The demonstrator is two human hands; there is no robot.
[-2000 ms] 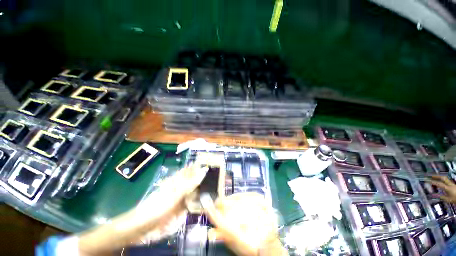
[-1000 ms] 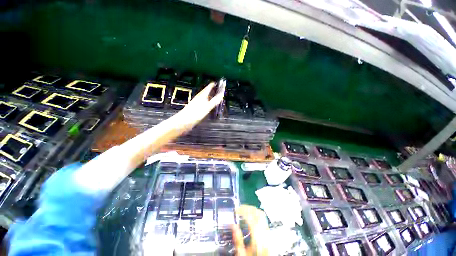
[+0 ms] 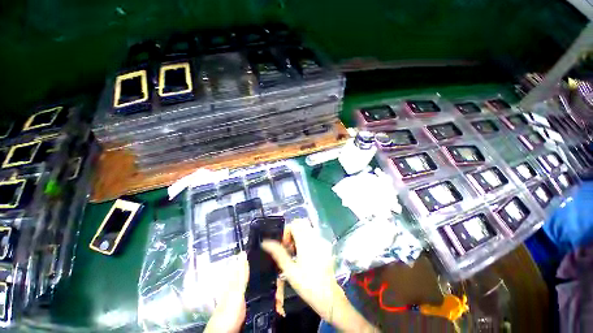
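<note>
A black flip phone (image 3: 261, 279), open and long, is held over the near part of a clear blister tray (image 3: 300, 174). My left hand (image 3: 229, 306) holds it from the left side and below. My right hand (image 3: 309, 263) is at its upper right, with the thumb over the upper half and fingers around the right edge. Thin dark lens panels (image 3: 222, 229) lie in and on the tray, just left of the phone. The phone's lower end is near the picture's bottom edge.
Stacked trays (image 3: 227, 120) with gold-rimmed housings stand on a wooden board (image 3: 117, 174). A gold-faced device (image 3: 117, 226) lies left. White bottle (image 3: 356, 155), wipes (image 3: 369, 195), pink-edged parts' trays (image 3: 416, 211) and orange blow gun (image 3: 445, 308) are right. A neighbour's blue sleeve shows far right.
My left hand has come back from the tray stack to the front, and a black open phone is now in my hands. The view has shifted down, bringing the blow gun into sight.
</note>
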